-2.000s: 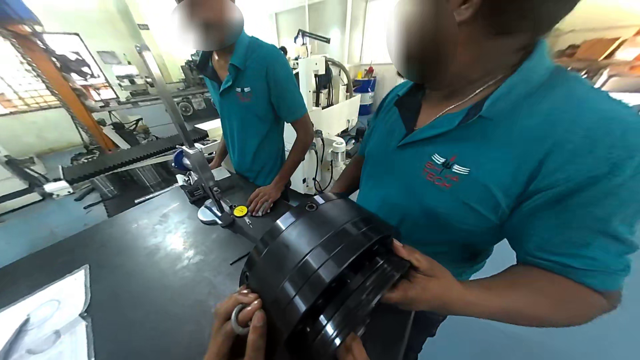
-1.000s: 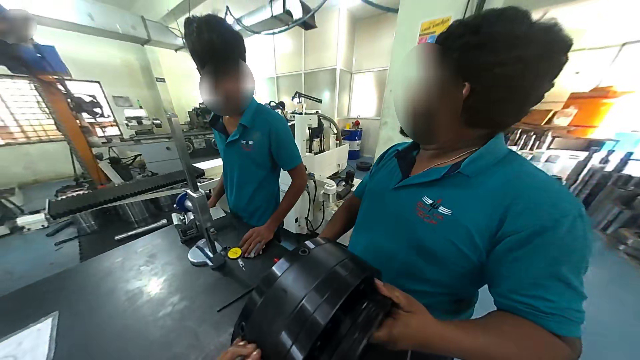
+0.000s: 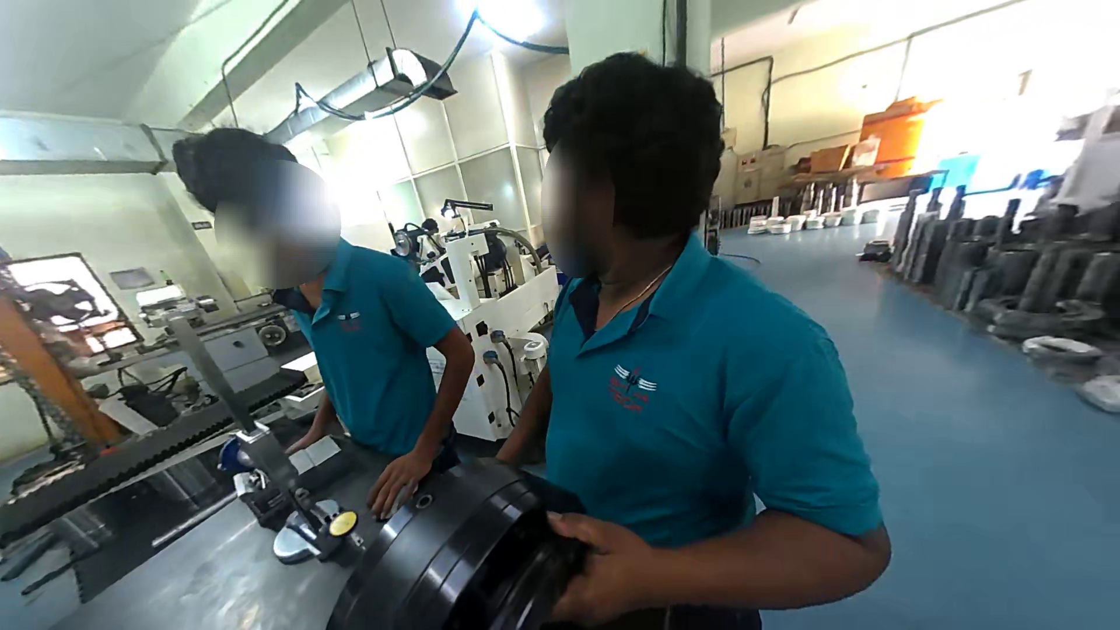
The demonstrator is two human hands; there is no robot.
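A large black cylindrical metal part (image 3: 437,551) with stepped rings and a round hole in its side lies tilted at the bottom centre. A co-worker at the right has a hand (image 3: 604,564) on its right side. Neither of my own hands shows in the head view now, so what they touch is hidden. Behind the part, a height gauge (image 3: 262,455) with an upright metal column stands on the dark surface plate (image 3: 219,577), a dial indicator with a yellow face (image 3: 343,524) beside it. A second co-worker's hand (image 3: 401,481) rests near the dial.
Two people in teal shirts stand close across and to the right of the plate. Behind them is a white machine (image 3: 499,306). A long black toothed rail (image 3: 157,446) lies at the left. Dark metal parts (image 3: 1041,271) stand on the blue floor at the right.
My hands, seen at the lower edge of the black part two seconds ago, have gone out of view. The view has swung up and to the right.
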